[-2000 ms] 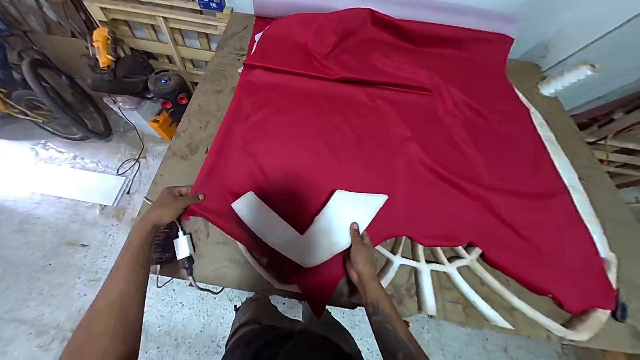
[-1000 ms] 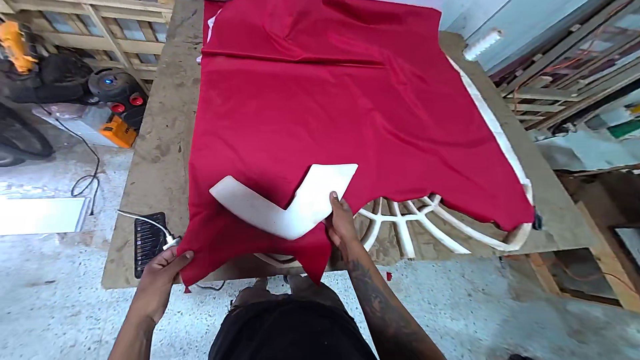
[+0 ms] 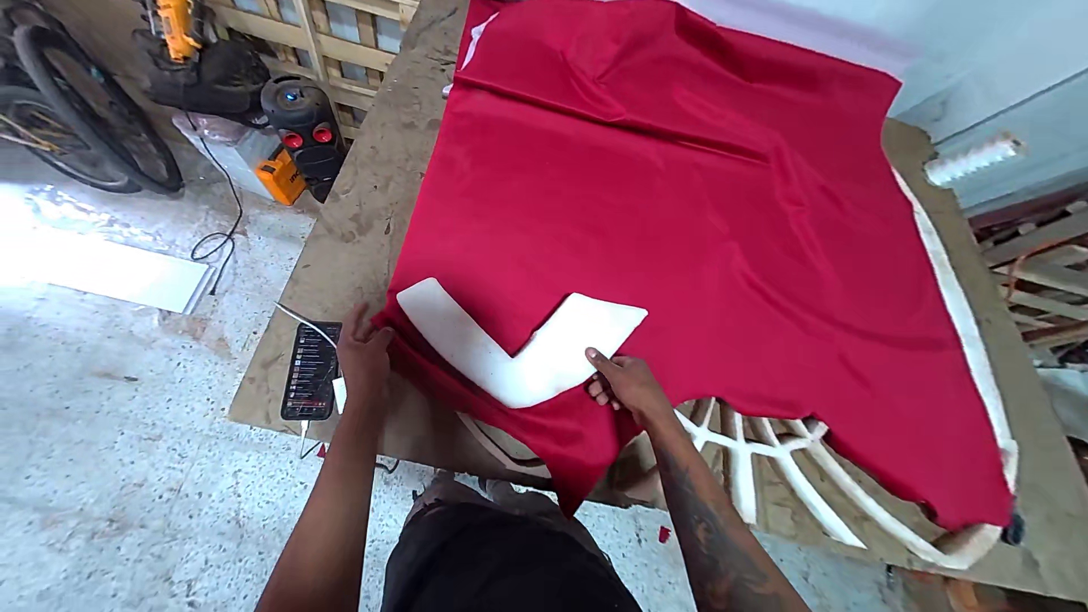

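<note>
A large red fabric sheet (image 3: 595, 204) lies over a work table, creased toward its far side. On its near left part rests a white V-shaped piece (image 3: 510, 374). My left hand (image 3: 365, 344) pinches the fabric's left edge, beside a smartphone (image 3: 310, 370) with a cable. My right hand (image 3: 627, 387) holds the white piece's right arm near its lower edge, thumb on top; its fingers are partly hidden by the fabric. From under the cloth at the near right shows a white curved frame with radiating strips (image 3: 742, 476).
The brown-covered table edge (image 3: 263, 382) runs at the left. Beyond it stand a bicycle wheel (image 3: 93, 110), a yellow power tool (image 3: 177, 30) and a black device with red parts (image 3: 302, 127). A roll of clear wrap (image 3: 973, 161) lies at the far right. Wooden slats (image 3: 1045, 263) are at the right.
My left hand has moved up from the fabric's lower left corner to its left edge, and the near left fabric is now folded closer to the white piece. The right hand stays at the white piece.
</note>
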